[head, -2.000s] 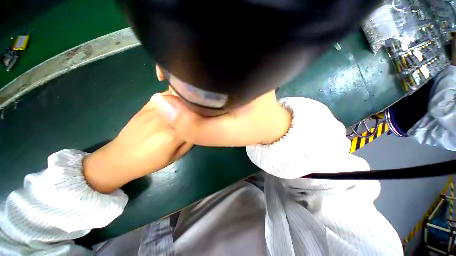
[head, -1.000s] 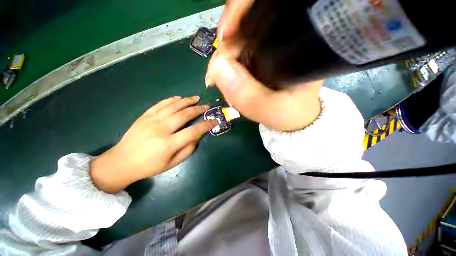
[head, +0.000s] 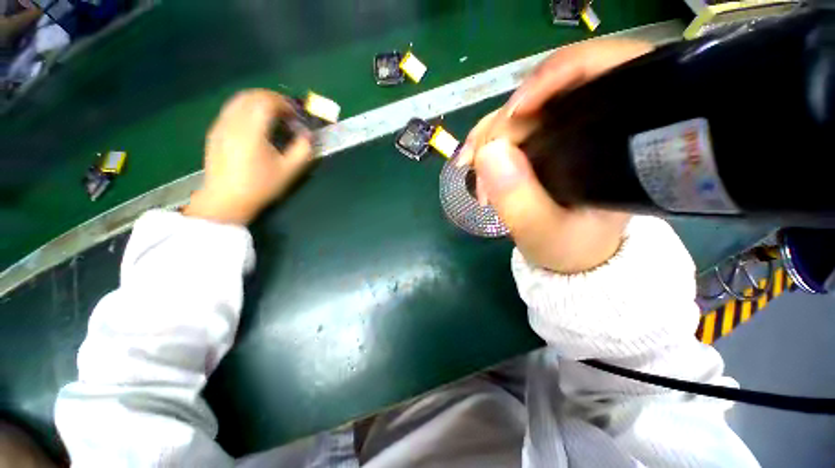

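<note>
My right hand [head: 549, 183] is closed around the thick black electric screwdriver [head: 677, 137], which has a white label. Its tip is hidden by my hand. The round perforated screw plate [head: 476, 206] lies on the mat partly under that hand. My left hand [head: 247, 155], slightly blurred, is at the metal rail with its fingers on a dark watch housing [head: 286, 132] with a silver-white battery [head: 322, 107] attached. Another watch housing [head: 416, 138] with its battery [head: 445, 142] lies on the mat beside the rail, left of my right hand.
The pale metal rail [head: 366, 128] divides the mat [head: 366, 302] from the green belt [head: 183, 73]. More housings with batteries lie on the belt [head: 388, 68]. A black cord [head: 714, 393] runs to the right. Part of a person's clothing [head: 55, 27] shows at top left.
My left hand has moved from the mat up to the rail, with the housing at its fingers. My right hand and the screwdriver have shifted right and tilted flatter, and the screw plate now shows.
</note>
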